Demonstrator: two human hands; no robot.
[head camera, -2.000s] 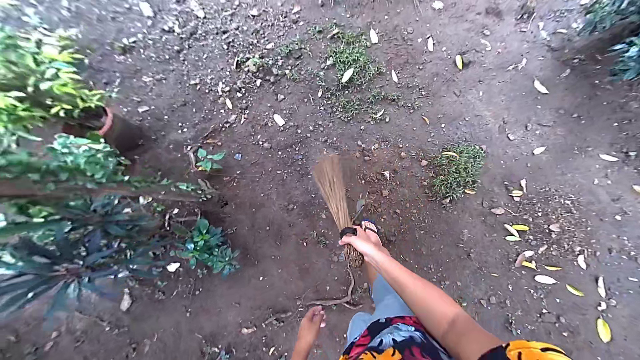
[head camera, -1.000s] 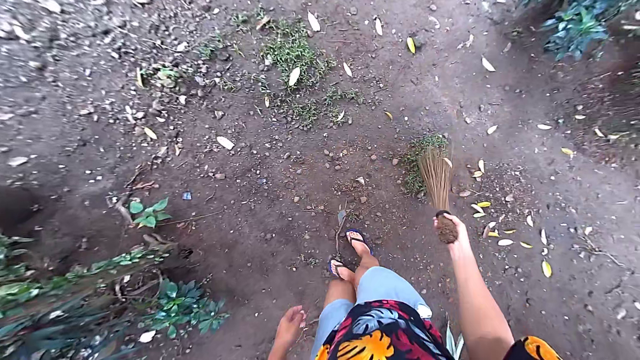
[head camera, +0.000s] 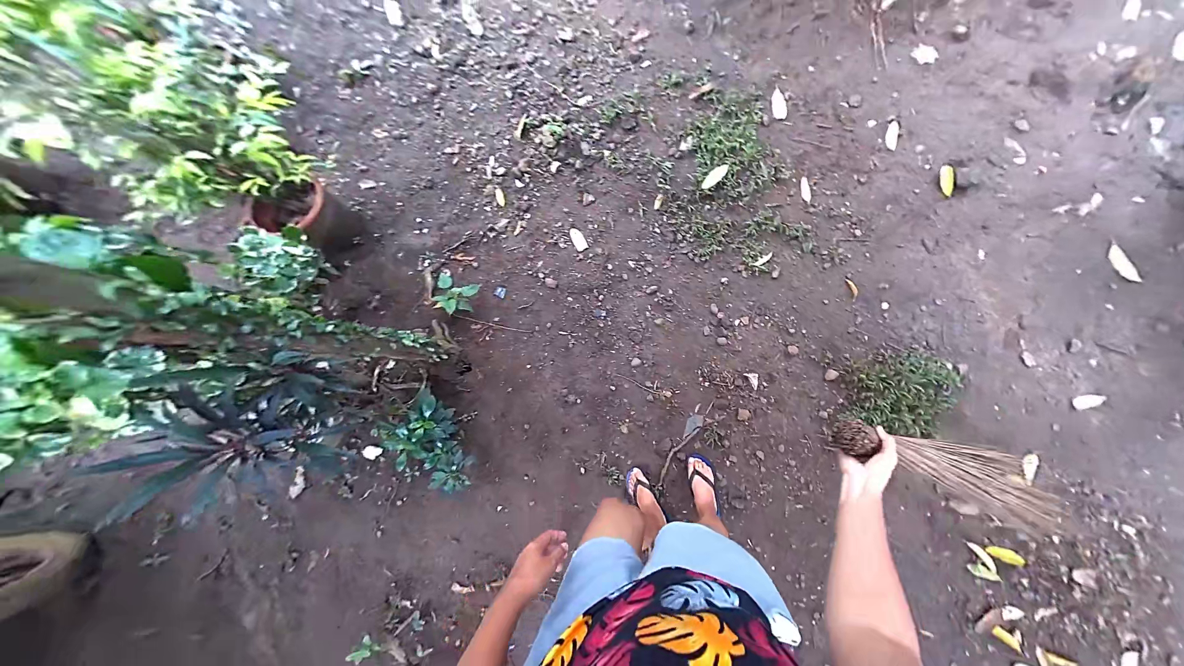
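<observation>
My right hand (head camera: 868, 465) is closed round the bound handle end of a stick broom (head camera: 971, 476), at the lower right. The broom's bristles fan out to the right, low over the soil, just below a tuft of green weeds (head camera: 902, 390). Beside my left thigh hangs my left hand (head camera: 540, 562), its fingers loosely curled and nothing seen in it. Yellow and pale fallen leaves (head camera: 1005, 556) lie on the ground below the bristles.
Potted plants stand at the left, one in a terracotta pot (head camera: 316, 211); another pot (head camera: 42, 569) is at the lower left. A spiky dark plant (head camera: 227, 444) grows between them. My feet in flip-flops (head camera: 703, 481) are on bare soil near a thin twig (head camera: 680, 449).
The broom has swung from in front of my feet to the right; its bristles, pointing up one second ago, now point right. My right hand still holds it.
</observation>
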